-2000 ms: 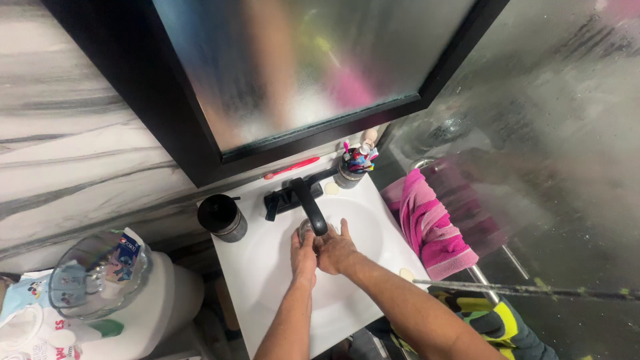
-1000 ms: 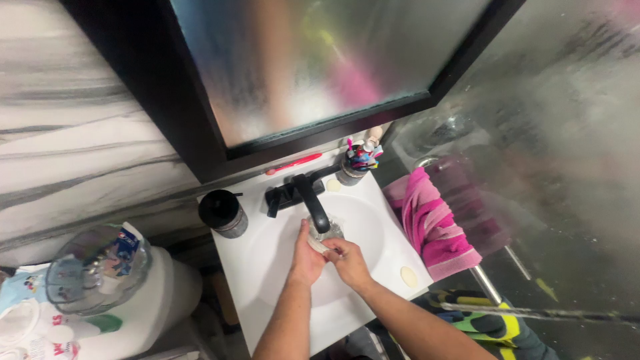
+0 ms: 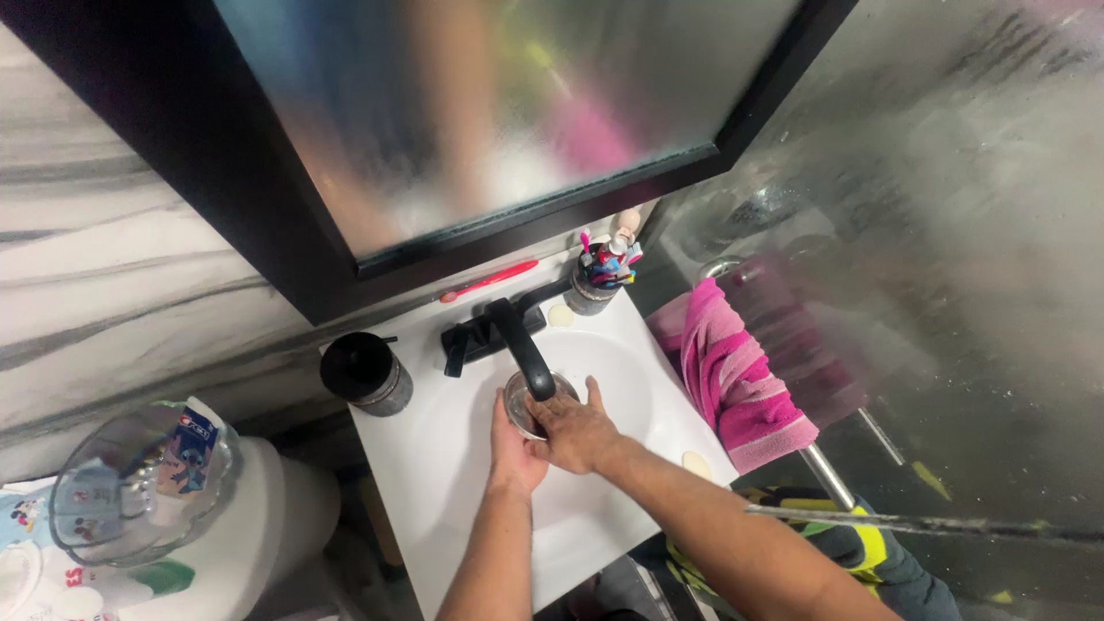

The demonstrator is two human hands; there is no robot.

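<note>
Under the spout of the black faucet [image 3: 522, 345], a small clear round dish [image 3: 519, 404] is held over the white sink basin [image 3: 625, 379]. My left hand [image 3: 513, 448] cups the dish from its near left side. The fingers of my right hand [image 3: 576, 429] reach into the dish, with the thumb side toward my left hand and one finger spread away. The spout hides part of the dish. Whether water is running cannot be told.
Round the basin stand a black-topped dispenser [image 3: 366, 375], a cup of toothbrushes [image 3: 593, 291] and a red toothbrush [image 3: 490, 280]. A pink towel [image 3: 742, 379] hangs at right beside the glass. A glass bowl [image 3: 142, 492] sits at left. The mirror frame [image 3: 552, 211] overhangs the back.
My right hand has moved from the near right edge of the dish to over it, its fingers now inside. The dish shows more from above than a second ago.
</note>
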